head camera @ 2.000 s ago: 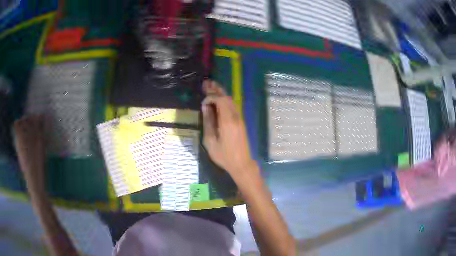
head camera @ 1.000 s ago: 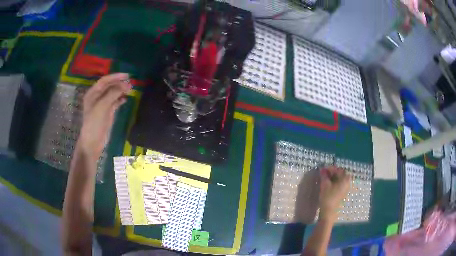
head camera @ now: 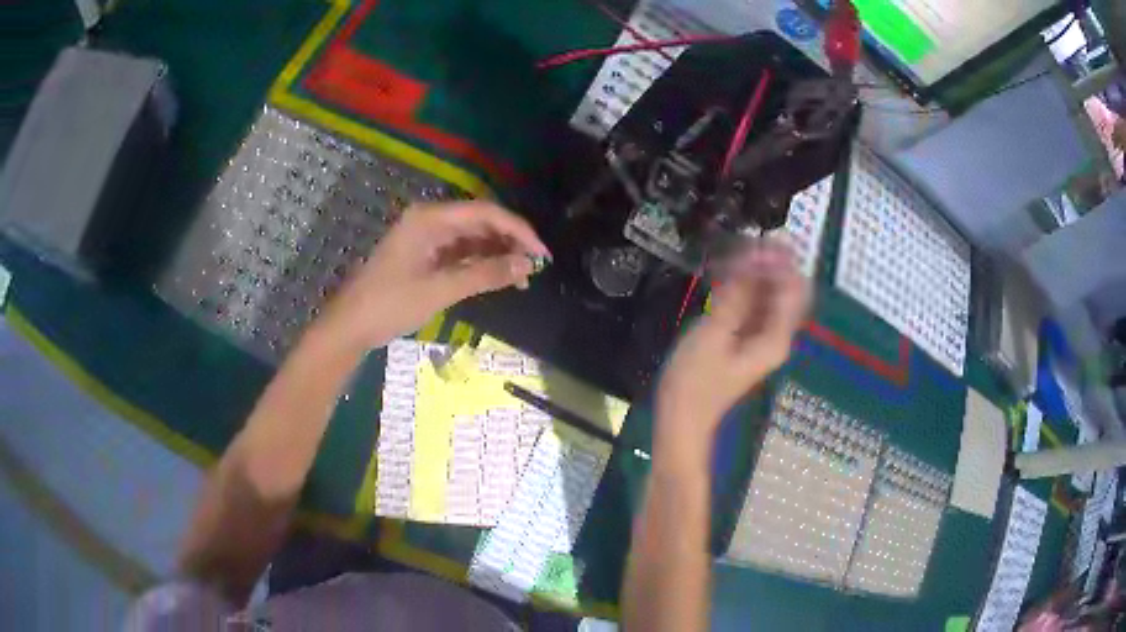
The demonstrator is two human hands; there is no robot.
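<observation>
My left hand (head camera: 426, 272) is just left of the test fixture, with thumb and fingertips pinched on a tiny module (head camera: 536, 261). The black test fixture (head camera: 673, 185) stands at the upper centre; its small greenish board and round metal part face me. A red clamp handle (head camera: 843, 37) shows at the top, raised and away from both hands. My right hand (head camera: 735, 327) is blurred at the fixture's right front, fingers bent; whether it holds anything is unclear.
Left component tray (head camera: 284, 222) lies behind my left forearm, a grey tray stack (head camera: 87, 154) far left. Label sheets (head camera: 463, 457) with a black stick (head camera: 556, 410) lie in front. Right component trays (head camera: 809, 494), rear trays (head camera: 908, 266) and a monitor (head camera: 951, 37) with green are right.
My right hand has left the right trays and come to the fixture. My left hand has moved toward the fixture. The view has turned, and the red handle now stands up and back.
</observation>
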